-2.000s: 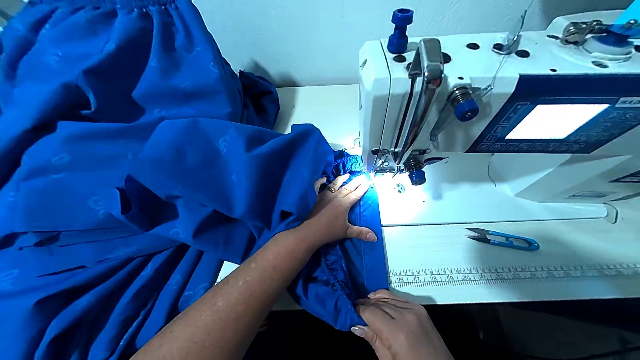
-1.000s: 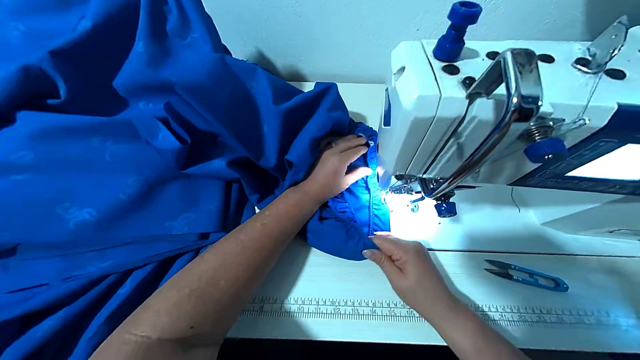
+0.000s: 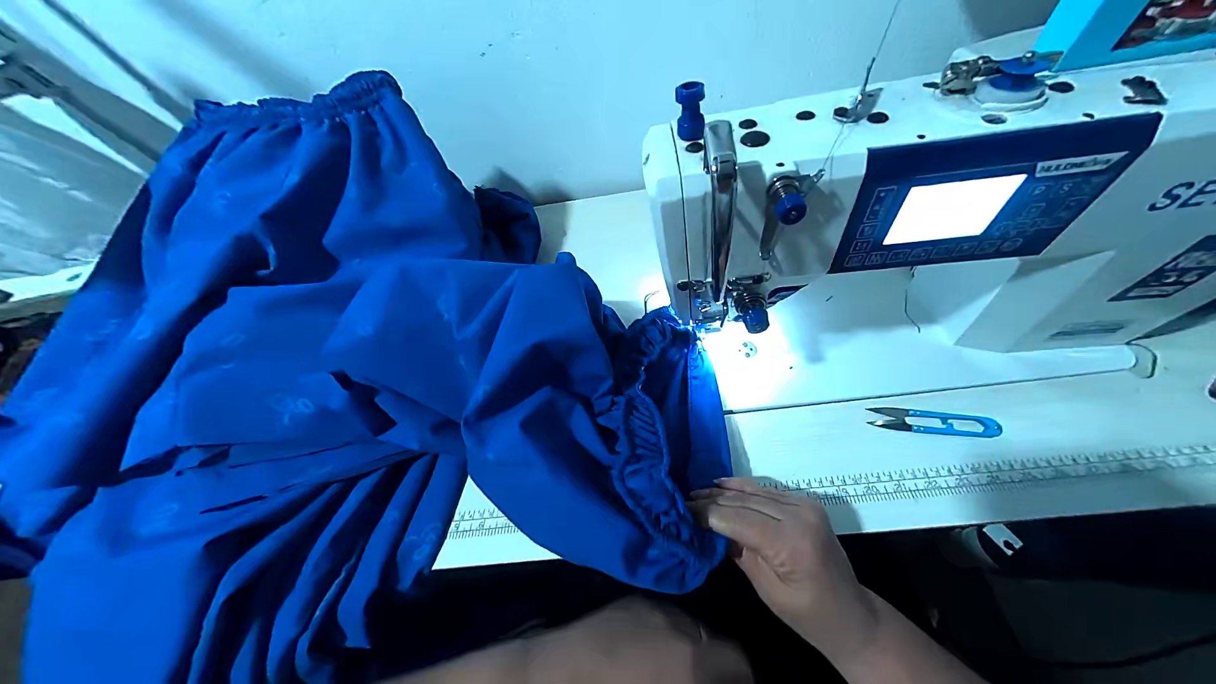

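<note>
A blue garment [image 3: 380, 351] of gathered fabric spreads over the left of the table. Its ruffled, elastic-like edge [image 3: 646, 446] reaches the lit needle area of a white sewing machine [image 3: 807, 218]. The presser foot [image 3: 703, 313] is over the flat strip beside that edge. My right hand [image 3: 769, 532] pinches the strip and ruffled edge at the table's front edge, thumb and fingers closed on the cloth. My left hand [image 3: 627, 641] is blurred at the bottom of the view, below the garment; its fingers are not clear, and whether it holds anything cannot be told.
Blue thread snips [image 3: 936, 423] lie right of the needle area, behind a measuring tape strip [image 3: 950, 480] along the table's front edge. The machine's lit panel [image 3: 955, 209] faces me. A pale wall [image 3: 570, 104] stands behind the table.
My left hand has left the cloth beside the needle and moved down to the bottom of the view. My right hand still holds the cloth edge. The view has shifted noticeably.
</note>
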